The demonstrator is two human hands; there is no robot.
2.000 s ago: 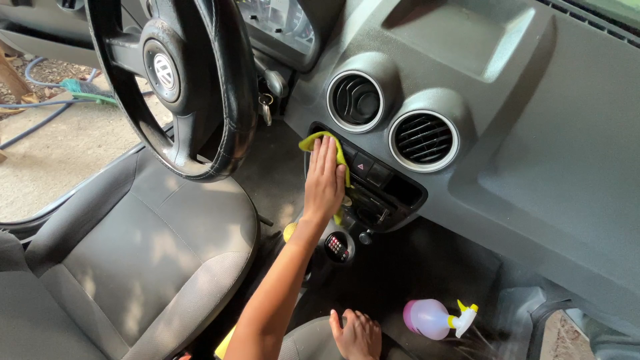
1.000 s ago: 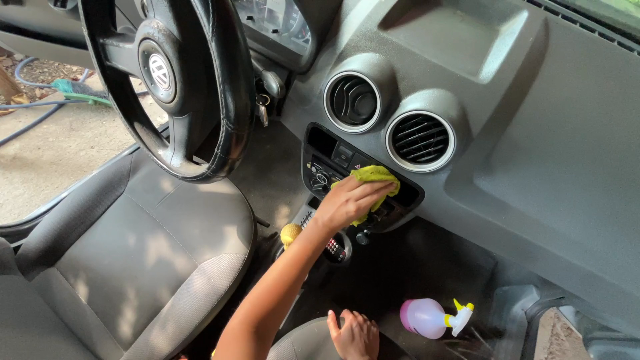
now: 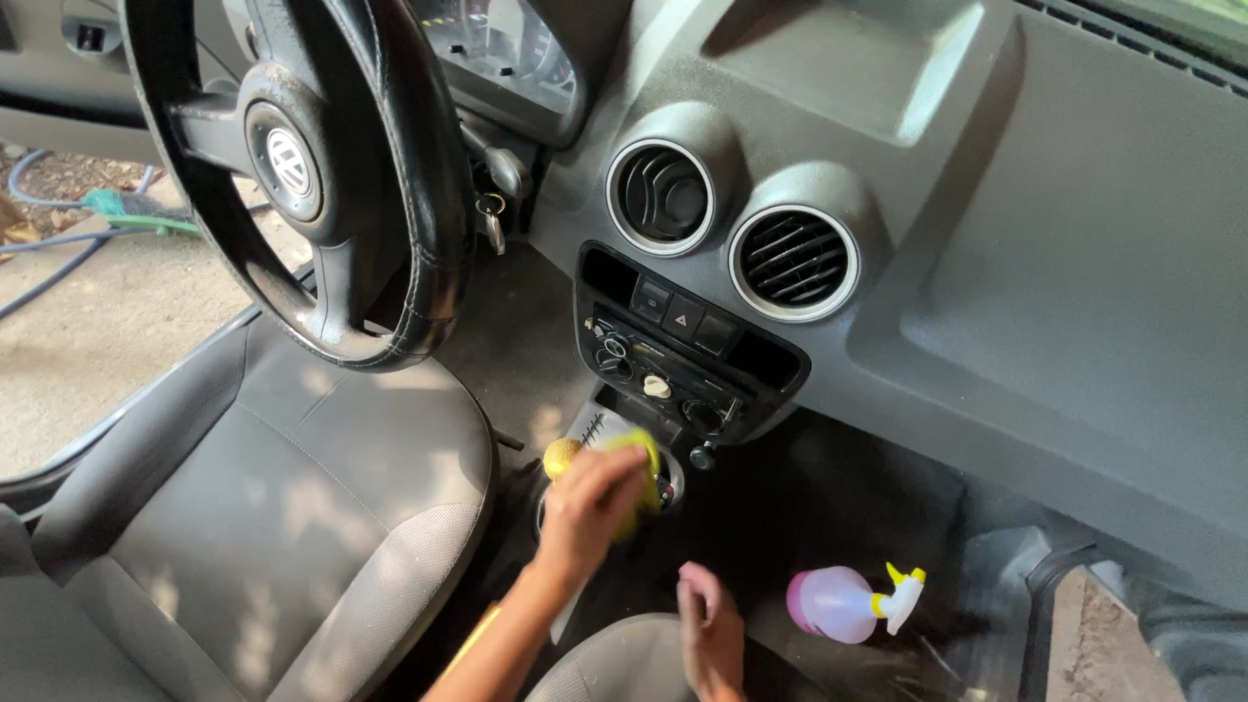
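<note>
My left hand [image 3: 585, 502] grips a yellow-green cloth [image 3: 639, 487], blurred by motion, over the centre console near the gear lever [image 3: 670, 487]. Just left of the fingers is a yellow, rounded object [image 3: 562, 456], partly hidden. Above the cloth lies the black control panel [image 3: 655, 366] with its dials and buttons. Over the edge of the grey seat, my right hand [image 3: 712, 629] is raised with bent fingers and holds nothing. To its right, a spray bottle [image 3: 838, 604] with pink-purple liquid and a yellow and white trigger head lies tilted in the dark footwell.
The steering wheel [image 3: 292, 175] stands at upper left, with keys [image 3: 494, 224] hanging beside it. A grey seat [image 3: 341, 478] fills the lower left. Two round air vents [image 3: 795, 261] sit in the grey dashboard [image 3: 1072, 292]. Outside the open door lies a hose [image 3: 58, 278].
My left hand has moved with the cloth from the control panel down to the console by the gear lever. My right hand has lifted and turned from where it rested on the seat.
</note>
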